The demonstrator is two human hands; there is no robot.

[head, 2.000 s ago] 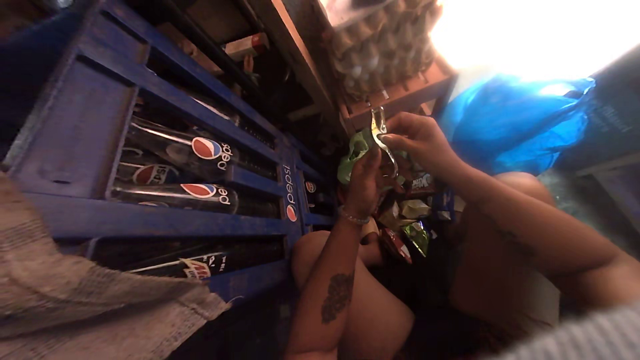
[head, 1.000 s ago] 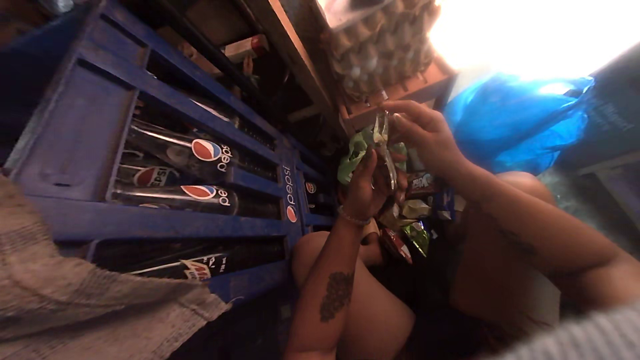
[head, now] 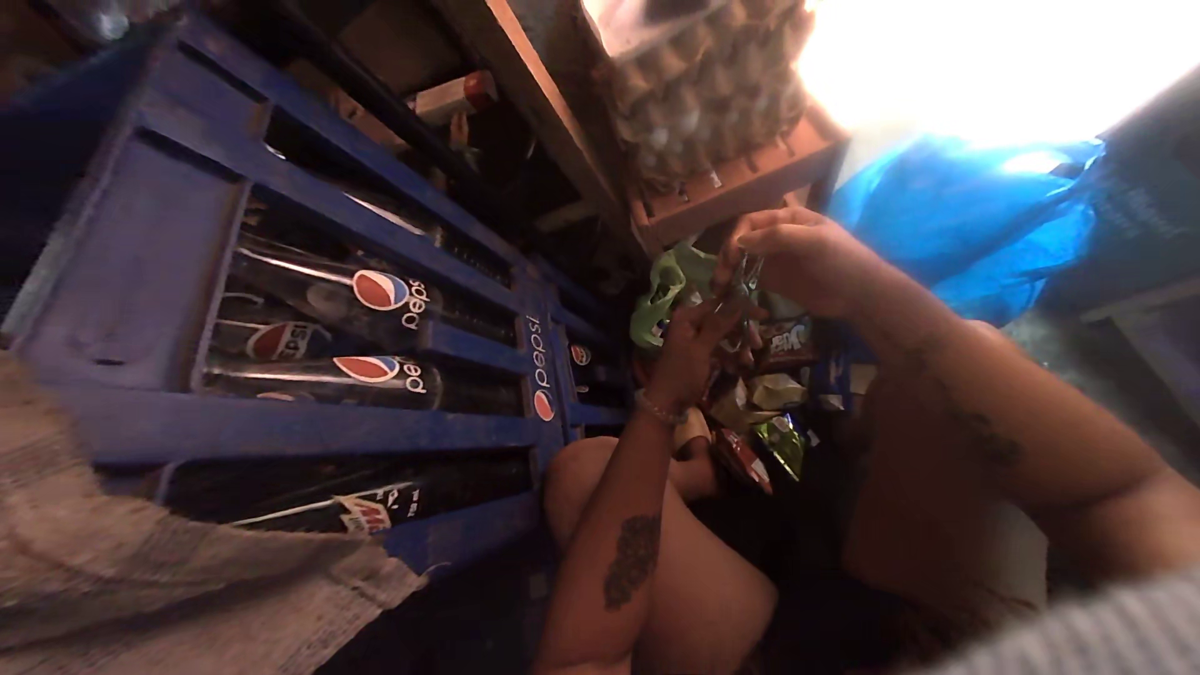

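Observation:
Right of the middle, my left hand (head: 698,342) has its fingers closed on a small clear plastic wrapper (head: 747,279), which looks thin and shiny. My right hand (head: 797,253) pinches the wrapper's upper part from the other side; what is inside is too blurred to tell. A green plastic bag (head: 667,286) lies just behind and left of my hands. Below them are several snack packets, among them a shiny green packet (head: 780,442), a red packet (head: 742,461) and a dark brown packet (head: 786,343).
Blue Pepsi crates (head: 309,427) with glass bottles (head: 328,281) fill the left. A beige cloth (head: 141,572) hangs at the lower left. Stacked egg trays (head: 708,89) stand on an orange-brown crate (head: 750,183) ahead. A blue plastic bag (head: 975,216) is at the right, near my right forearm.
Both hands stay near the same place while their fingers shift on the wrapper. My right hand was higher and more open one second ago; its fingers are now lower and closer to my left hand.

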